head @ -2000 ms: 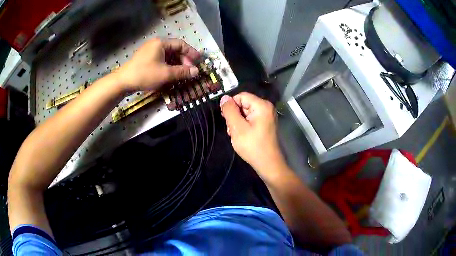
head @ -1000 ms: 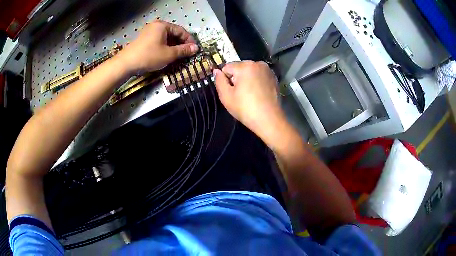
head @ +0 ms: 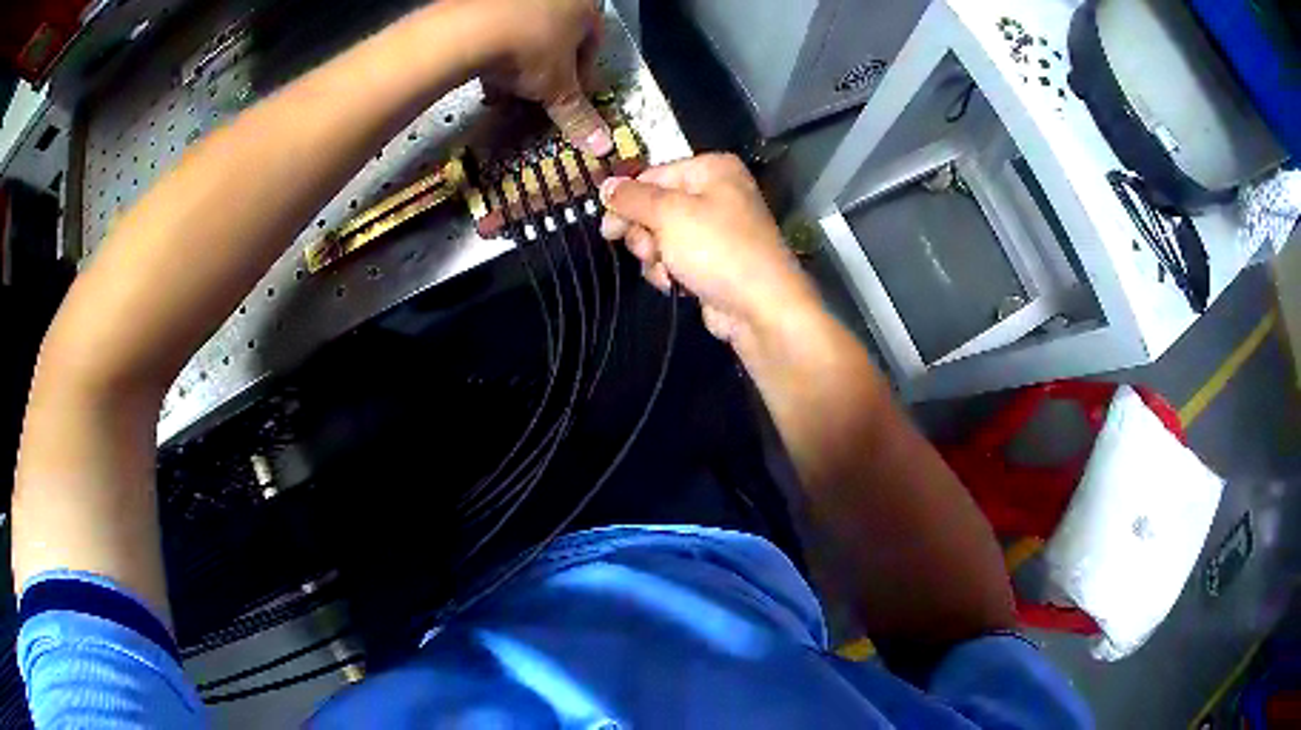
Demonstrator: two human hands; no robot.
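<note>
The brass and reddish-brown fixture (head: 542,186) lies at the front right corner of the perforated plate (head: 385,307), its brass bar (head: 383,217) pointing left. Several black cables (head: 549,414) sit in its slots and hang over the plate edge in curves. My left hand (head: 549,64) reaches over from above; one fingertip presses on the fixture's right part, the other fingers bent. My right hand (head: 699,228) pinches a cable at the fixture's right end; that cable hangs below the hand. The cable's tip is hidden by my fingers.
Black cloth and more cables (head: 271,620) lie over my lap. At right is a white open-frame stand (head: 985,214) with a round-based bowl unit (head: 1156,100). A red stool (head: 999,471) holds a white bag (head: 1141,528). A grey cabinet (head: 771,57) stands behind.
My left hand has moved up and right, with a fingertip now down on the fixture's right part. My right hand has moved up and in against the fixture's end. The left forearm now covers more plate.
</note>
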